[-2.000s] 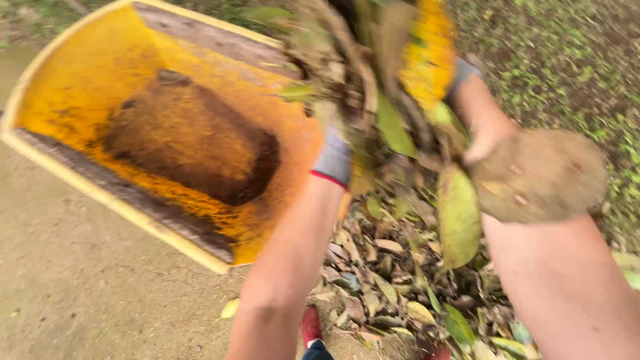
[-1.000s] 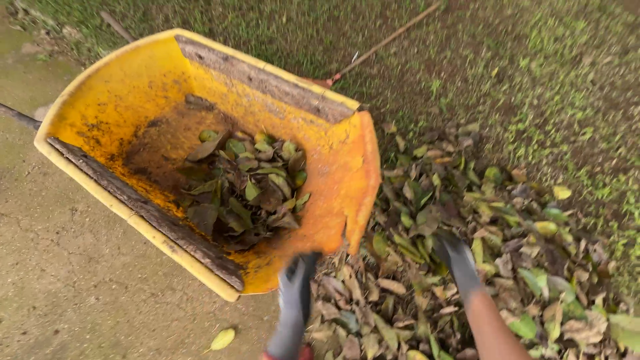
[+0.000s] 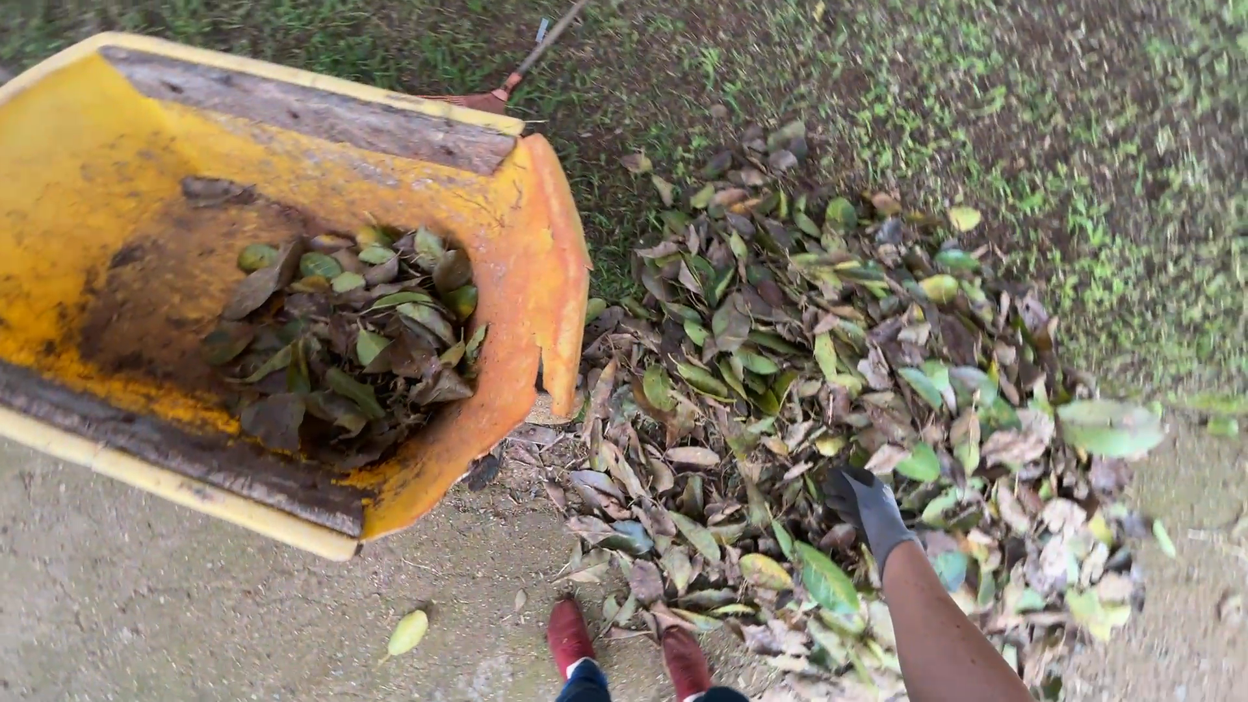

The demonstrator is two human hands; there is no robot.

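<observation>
A large pile of fallen leaves (image 3: pixel 741 361), brown, yellow and green, lies on the ground right of a yellow wheelbarrow tray (image 3: pixel 561 244). Inside the tray, a smaller heap of leaves (image 3: pixel 361 341) rests near its cracked orange front lip. My right hand (image 3: pixel 871 507), in a grey glove with dark fingers, reaches into the pile from the lower right; its fingertips are hidden among the leaves, so whether it grips any cannot be told. My left hand is out of view.
Beyond the tray's upper side lies a rake (image 3: pixel 502 95) with a reddish head on the grass. Wooden boards (image 3: pixel 312 107) line the tray's long sides. My red shoes (image 3: pixel 570 634) stand on bare soil by the pile's lower edge. A single yellow leaf (image 3: pixel 408 633) lies left of them.
Two seconds ago both hands held up a bundle of leaves beside the bare tray; leaves now lie in it. My left hand, low near the tray's lip a second ago, has left the view.
</observation>
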